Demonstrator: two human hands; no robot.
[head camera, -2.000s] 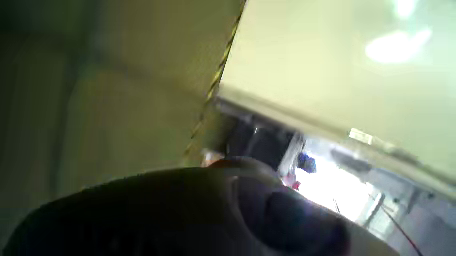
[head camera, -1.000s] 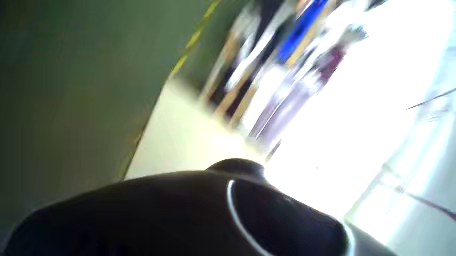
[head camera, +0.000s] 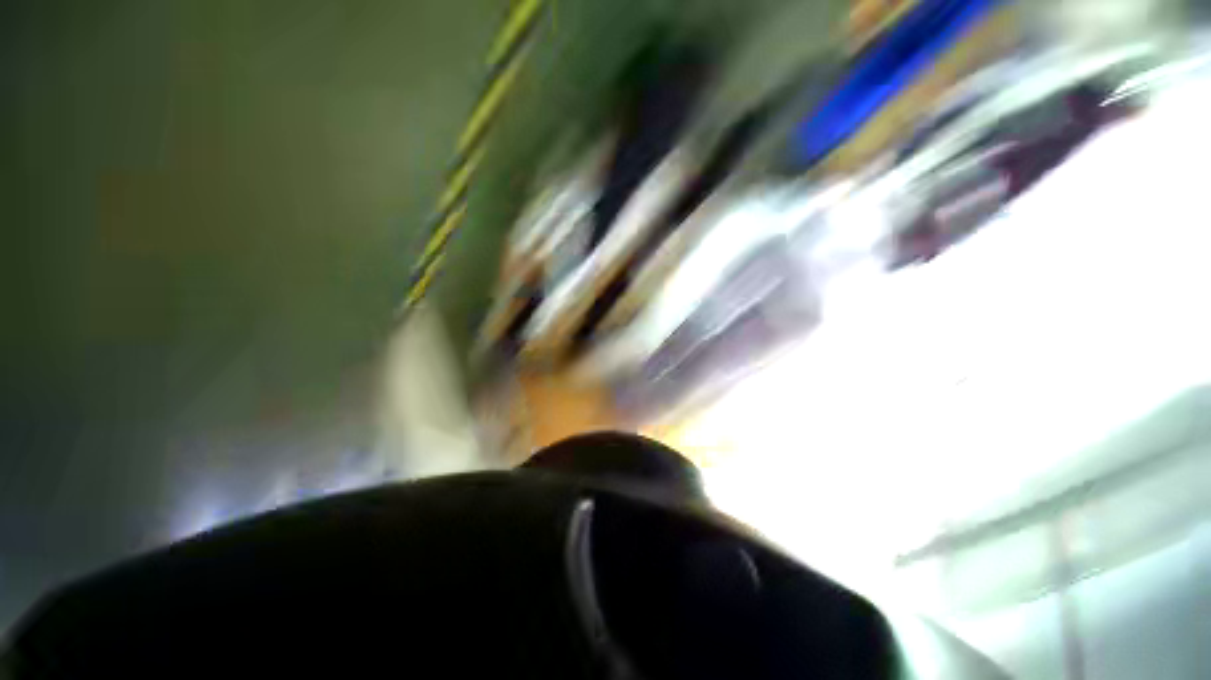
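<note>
A large dark curved shell (head camera: 332, 571), which looks like black headset gear, fills the bottom of the tilted, blurred head view. A dark rounded bump (head camera: 622, 458) stands on its top edge, and a thin pale curved line shows on its right part. Neither my left hand nor my right hand is in view, so whether a hand holds the shell cannot be seen.
Green-grey floor (head camera: 239, 213) lies at the left, with a yellow-black tape line (head camera: 458, 179). Blurred goods, including a bright blue item (head camera: 890, 80) and an orange-brown patch (head camera: 565, 399), run diagonally across the middle. Strong glare covers the right.
The view has swung. The pale surface, large at first, is now a small sliver above the shell. The blurred goods and blue item appear larger and farther right. The shell stays along the bottom.
</note>
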